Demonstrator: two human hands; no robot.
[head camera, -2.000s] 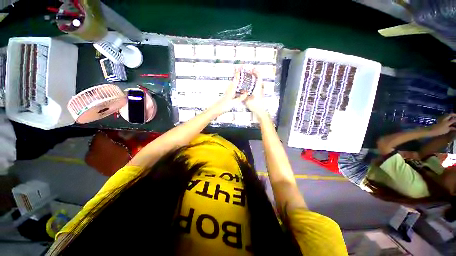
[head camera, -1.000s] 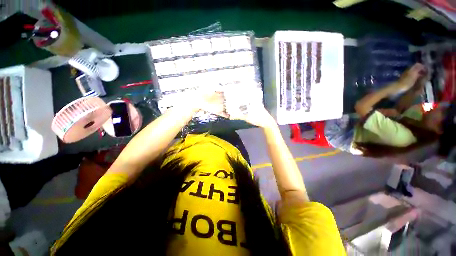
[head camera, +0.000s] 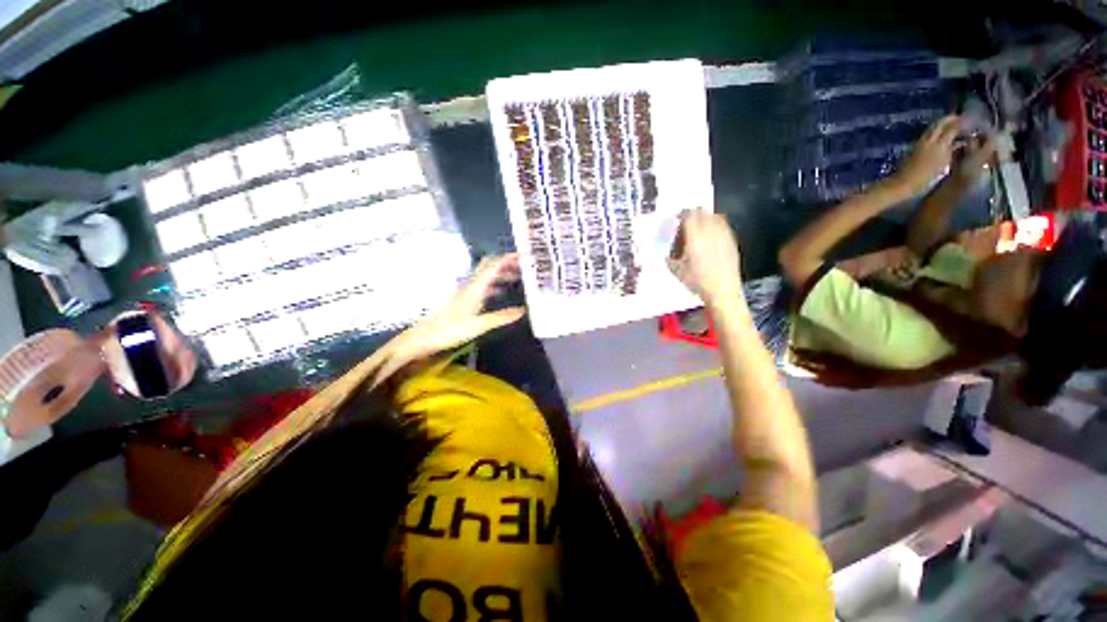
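The white plastic bin (head camera: 680, 134) stands right of centre, with striped rows of dark brown parts (head camera: 583, 182) on edge inside. My right hand (head camera: 707, 253) is over the bin's right side, fingers curled; whether it holds a part cannot be told. My left hand (head camera: 467, 314) is between the tray and the bin, fingers spread and empty, fingertips near the bin's left wall. The clear blister tray (head camera: 440, 182) lies at left, slightly tilted, with bright white pieces (head camera: 291, 194) in its pockets.
At far left are a pink round fan (head camera: 49, 386), a phone (head camera: 143, 355) on a round stand and a small white fan (head camera: 61, 237). At right are dark trays (head camera: 850, 122) and a seated person (head camera: 886, 316). A red stool (head camera: 686, 326) is below the bin.
The view has swung right, so tray and bin sit further left. My hands have parted from over the tray; my right hand has moved to the bin, my left to the tray's right side.
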